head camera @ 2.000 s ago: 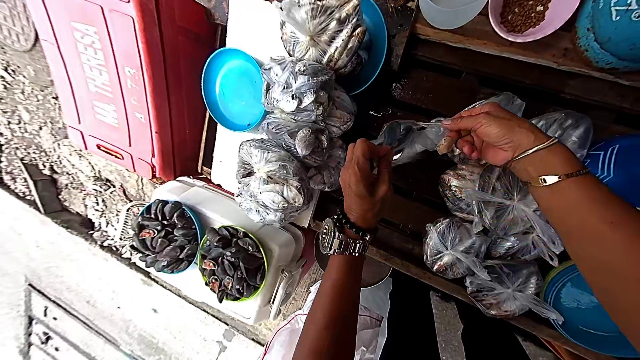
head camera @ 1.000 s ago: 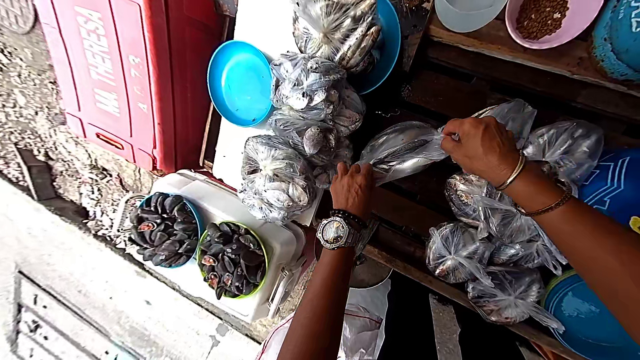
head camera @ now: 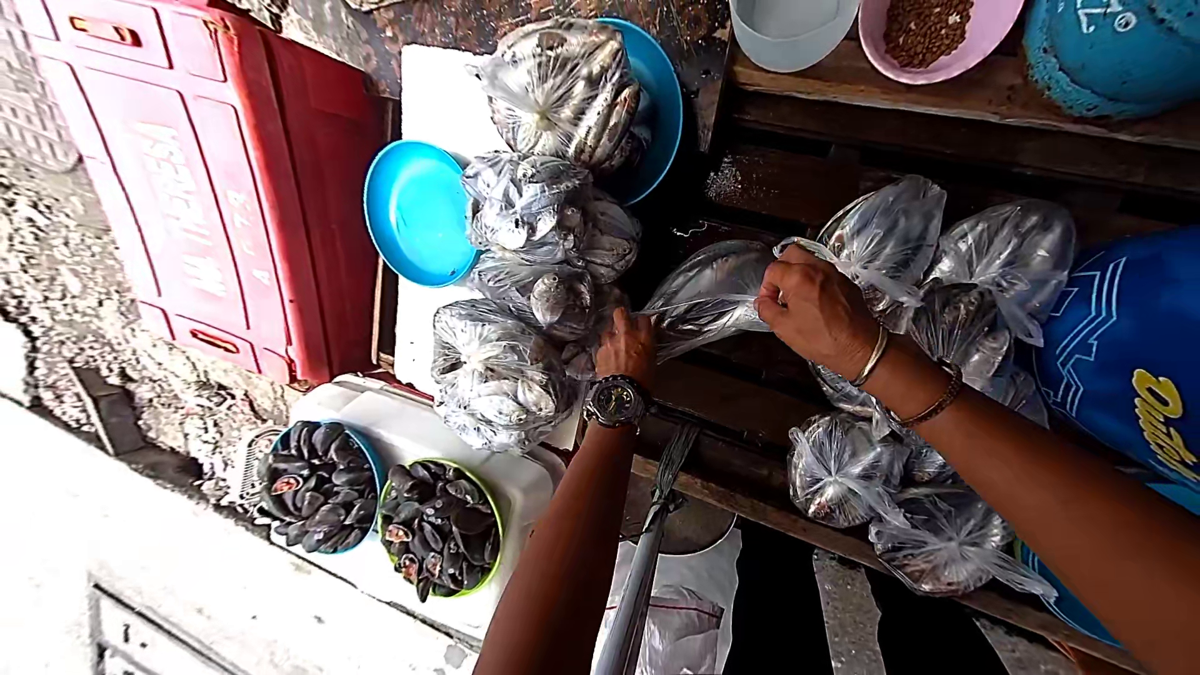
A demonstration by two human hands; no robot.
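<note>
A clear plastic bag of fish (head camera: 717,286) lies over the dark wooden slats, its top stretched between my hands. My left hand (head camera: 626,349), with a watch at the wrist, pinches one side of the bag's top. My right hand (head camera: 814,305), wearing a bracelet, grips the other side. Tied bags of fish (head camera: 844,469) are grouped under and beside my right forearm. More bagged fish (head camera: 502,375) stand to the left on a white surface, close to my left hand.
Two bowls of mussels (head camera: 323,487) sit on a white cooler lid (head camera: 534,506). A red crate (head camera: 216,187) stands at the left, near a blue plastic basin (head camera: 422,214). A pink bowl of brown granules (head camera: 914,70) is at the top. A metal pole (head camera: 642,581) rises below.
My hands have drawn the bag's top out between them, and the filled part now lies above them. A metal pole shows below my left wrist.
</note>
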